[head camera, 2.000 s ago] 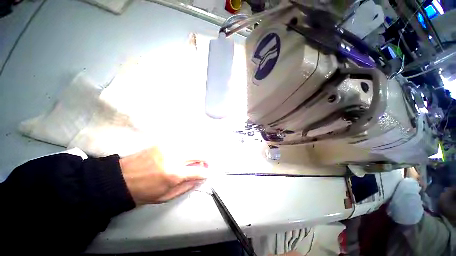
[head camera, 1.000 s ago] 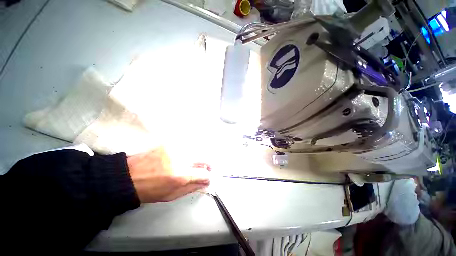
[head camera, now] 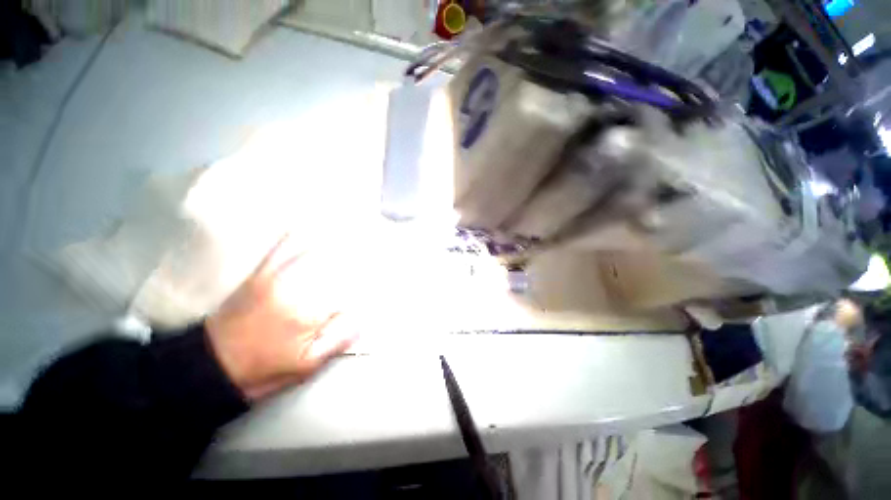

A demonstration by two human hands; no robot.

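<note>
My left hand (head camera: pixel 272 327), in a black sleeve, lies palm down on cream fabric (head camera: pixel 161 259) left of the needle area, fingers spread. The lamp glare washes out its fingertips and much of the fabric. A dark pointed blade (head camera: pixel 467 420) rises from the bottom edge over the table's front, its tip below the machine bed and apart from my left hand. Its handle is out of the picture, and my right hand is not in view. The off-white sewing machine head (head camera: pixel 518 156) is blurred; its needle area is lost in glare.
The grey-white lamp bar (head camera: pixel 403 151) stands left of the head. Snips with a purple part (head camera: pixel 630 88) lie on top of the head. Pale panels (head camera: pixel 210 20) lie at the far left. Cream layers (head camera: pixel 567 469) hang below the table edge. A person (head camera: pixel 821 366) is at the right.
My left hand has moved left, away from the blade tip, and its fingers have spread. The blade stands more upright. The camera view has shifted and blurred.
</note>
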